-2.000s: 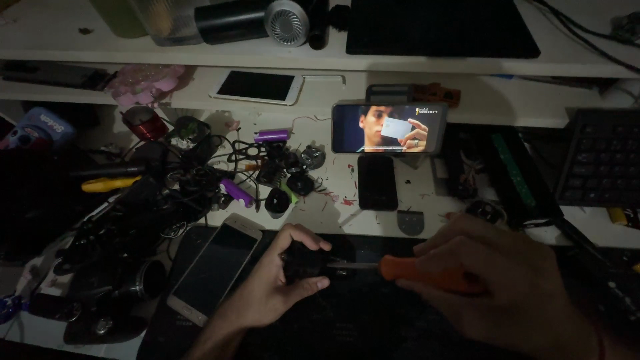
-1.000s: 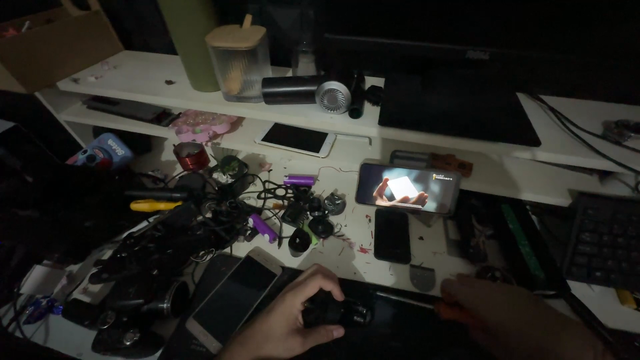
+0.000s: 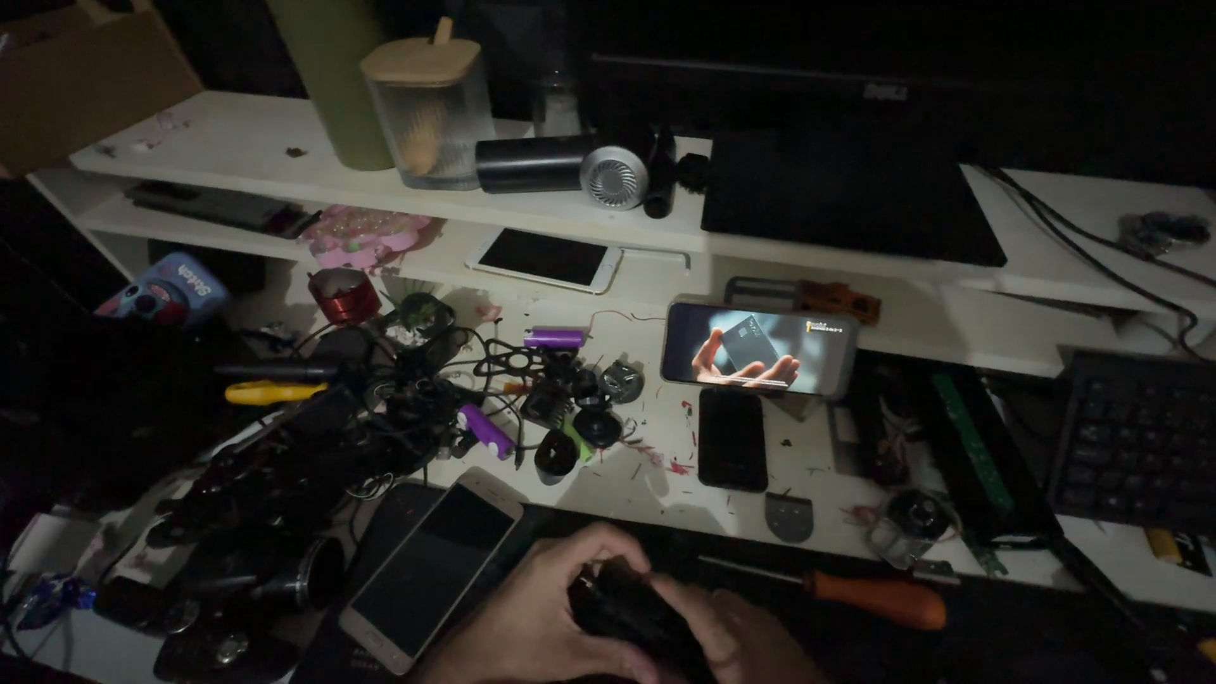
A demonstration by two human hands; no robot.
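Both my hands close around a small black device (image 3: 632, 608) low in the middle of the head view; its details are too dark to tell. My left hand (image 3: 546, 598) curls round its left side. Against its right side rest the fingers of my right hand (image 3: 736, 627). Just right of the hands, a screwdriver with an orange handle (image 3: 879, 597) lies on a dark surface, its shaft pointing left. A gold-framed smartphone (image 3: 432, 570) lies left of my left hand. Beyond the hands are a dark smartphone (image 3: 732, 440) lying flat and a propped phone (image 3: 758, 349) with a lit screen.
Tangled black cables and parts (image 3: 399, 418), purple battery cells (image 3: 486, 430) and a yellow-handled tool (image 3: 275, 392) cover the left. A black camera (image 3: 247, 589) sits at lower left. Right are a green circuit board (image 3: 974, 442) and a keyboard (image 3: 1140, 437). A white shelf (image 3: 665, 228) runs behind.
The orange screwdriver, earlier in my right hand, now lies on the dark surface. My right hand has moved left onto the black device. The picture on the propped phone has changed.
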